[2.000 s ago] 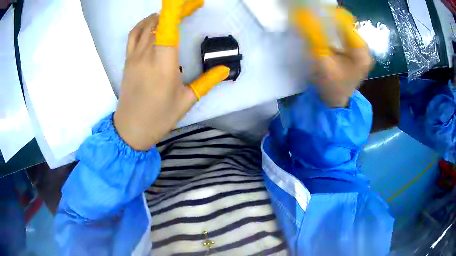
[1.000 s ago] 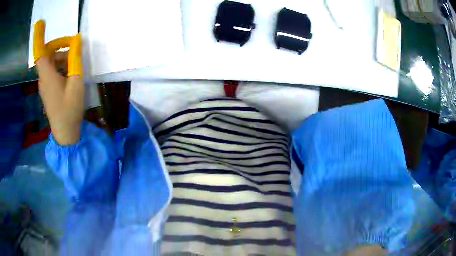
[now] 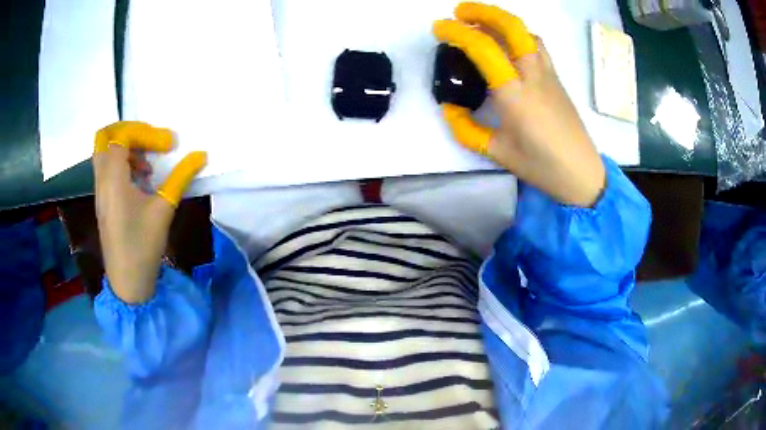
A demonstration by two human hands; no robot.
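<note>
Two black watch bodies lie on the white foam mat (image 3: 403, 159). The left watch body (image 3: 362, 85) lies untouched, with a bright light line across its face. My right hand (image 3: 537, 109), with yellow finger cots, is around the right watch body (image 3: 458, 77), fingers over its top and right side and thumb at its lower edge. My left hand (image 3: 139, 201), also in yellow cots, is at the left front by the white sheet (image 3: 201, 92). Its thumb and fingers are apart and I see nothing in it.
A cream block with white edges (image 3: 614, 71) lies at the right of the mat. A stack of small cream-white pieces (image 3: 669, 12) stands at the back right, near crinkled clear plastic (image 3: 729, 126). Another white sheet (image 3: 80, 76) lies at the far left on the green bench.
My right hand has come up from the bottom edge of the picture onto the right watch body. My left hand has shifted right and lower in view. The view has also shifted.
</note>
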